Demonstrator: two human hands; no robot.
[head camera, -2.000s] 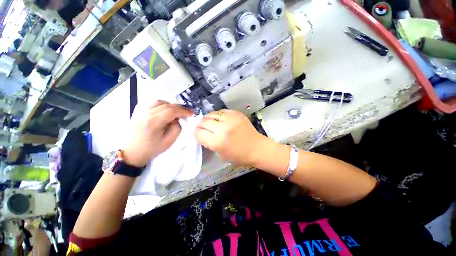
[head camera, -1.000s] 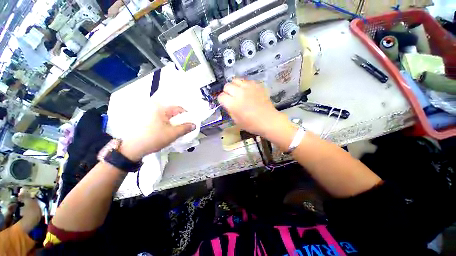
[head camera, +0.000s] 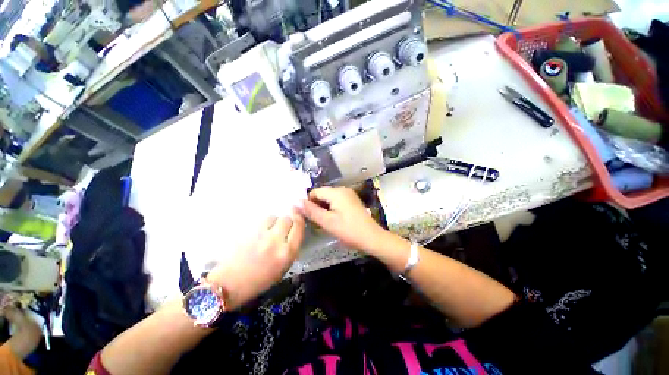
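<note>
The white fabric piece (head camera: 282, 192) lies in front of the overlock machine (head camera: 367, 95) and blends into the white tabletop, so its outline is hard to tell. My left hand (head camera: 265, 253) pinches its near edge, palm down, watch on the wrist. My right hand (head camera: 340, 214) pinches the same edge, its fingertips almost touching my left ones. Both hands are just below the presser foot and needle area (head camera: 299, 157), which no finger covers. The fabric under my fingers is mostly hidden.
A black strip (head camera: 202, 150) lies on the tabletop at left. Thread snips (head camera: 463, 169), a silvery disc (head camera: 422, 186) and other snips (head camera: 527, 107) lie right of the machine. A red basket (head camera: 596, 157) holds spools. Dark garments (head camera: 106, 256) hang at left. Another person's hand shows at lower left.
My right hand has moved down from the needle area to the fabric's near edge. My left hand has moved right and turned palm down, meeting it. The fabric now lies flatter, and the view has shifted.
</note>
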